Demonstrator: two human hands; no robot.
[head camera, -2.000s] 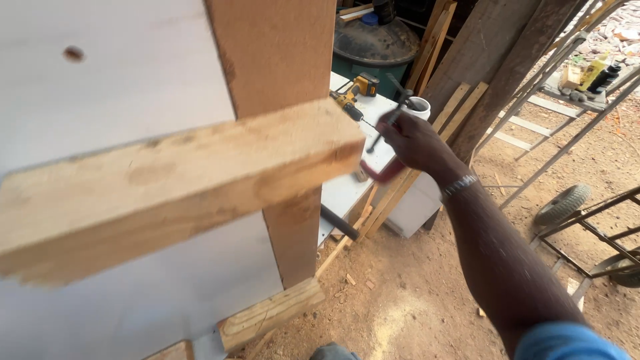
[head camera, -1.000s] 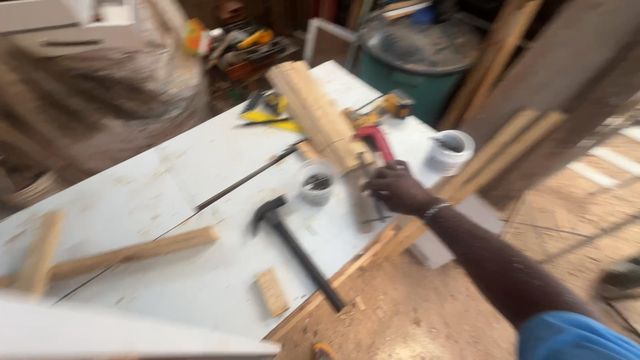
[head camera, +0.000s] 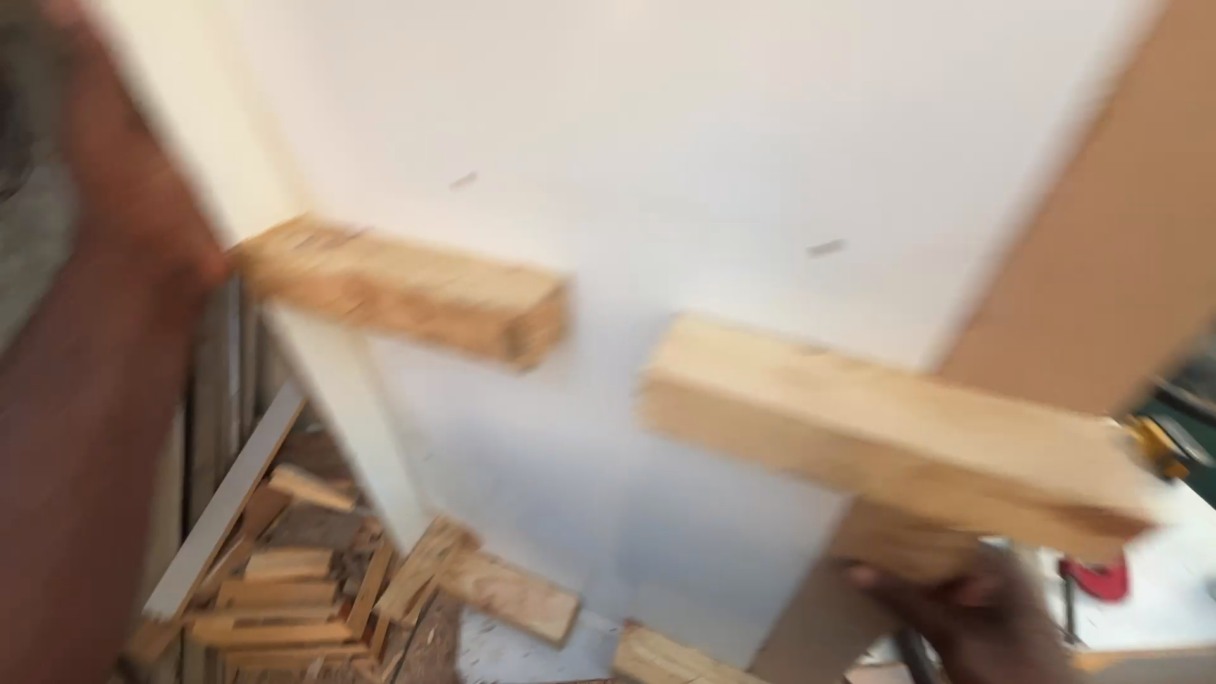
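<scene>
A large white panel stands in front of me, with a brown board along its right side. Two short lumber blocks jut across it: a left block and a longer right block. My left hand, blurred, lies against the panel's left edge beside the left block; its grip is unclear. Below the right block is my right hand, partly hidden, with a dark bar-like thing near it. A red clamp rests on the white tabletop at the right.
Wood offcuts lie piled on the ground at lower left, next to a leaning pale strip. More short lumber sits at the panel's foot. A yellow power tool shows at the right edge.
One second ago my right hand was at the red clamp on the table; now it is away from it, below the right block. My left hand has come into view. The view has swung to the panel.
</scene>
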